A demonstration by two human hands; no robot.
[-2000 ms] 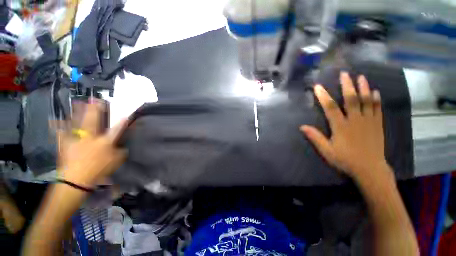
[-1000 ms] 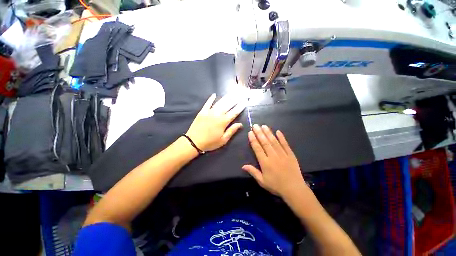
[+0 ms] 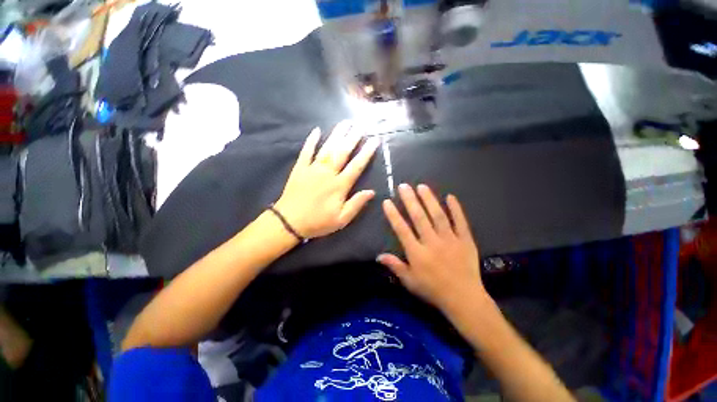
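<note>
A dark grey garment panel (image 3: 542, 173) lies flat across the table and under the sewing machine head (image 3: 519, 39). A thin white line (image 3: 387, 166) runs on the panel from the needle area towards me. My left hand (image 3: 326, 184) lies flat on the panel left of the line, fingertips near the bright spot at the presser foot (image 3: 393, 118). My right hand (image 3: 434, 239) rests on the panel right of the line, near the front edge, fingers apart. Neither hand grips anything. The needle area is blurred and glaring.
Dark pocket pieces with pale lines lie stacked (image 3: 59, 196) at the left, with more dark pieces (image 3: 149, 59) behind them. Thread snips (image 3: 664, 133) lie at the right. A red basket (image 3: 696, 314) and blue crate edge (image 3: 668, 314) show below the table.
Since one second ago both hands stay flat on the panel in nearly the same places beside the line. The view has shifted. Earlier, the hands were wide apart.
</note>
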